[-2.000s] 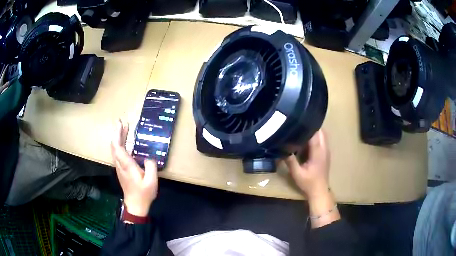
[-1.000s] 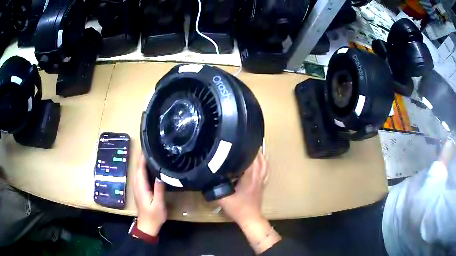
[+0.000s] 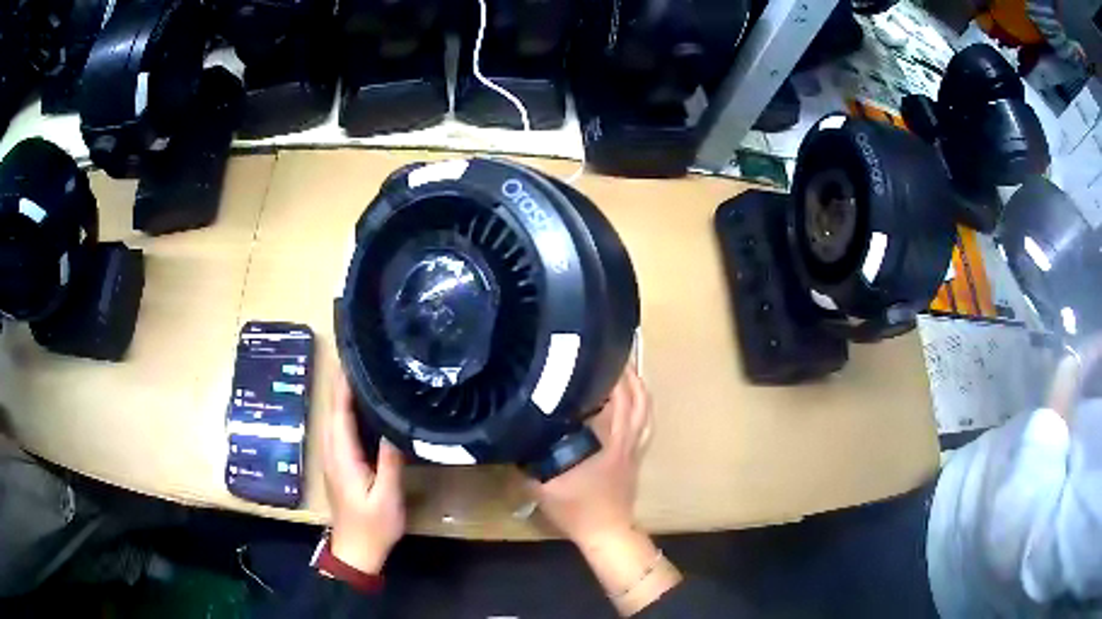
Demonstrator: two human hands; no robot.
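Note:
A black drum-shaped fan [image 3: 483,308] with white segments and "Orasho..." lettering on its rim stands in front of me on the cardboard-covered bench. Its front grille faces up and to the left, with a shiny round centre. My left hand [image 3: 365,490] is at its lower left side, fingers partly hidden by the fan. My right hand [image 3: 601,472] is at its lower right side, by the round pivot knob [image 3: 566,455]; its fingertips are partly hidden. Both hands hold the fan low down. A smartphone [image 3: 270,411] with a lit list screen lies left of the fan.
Black fans stand at the left [image 3: 91,296] and right [image 3: 873,224] of the bench [image 3: 786,453]. More fans line the rack behind, with a hanging white cord [image 3: 493,82] and a metal post [image 3: 764,85]. A person's sleeve [image 3: 1009,514] is at the right edge.
My left hand has moved from the phone to the fan. The view has shifted right. Since one second ago, the fan's head has turned slightly, and its pivot knob has shifted right.

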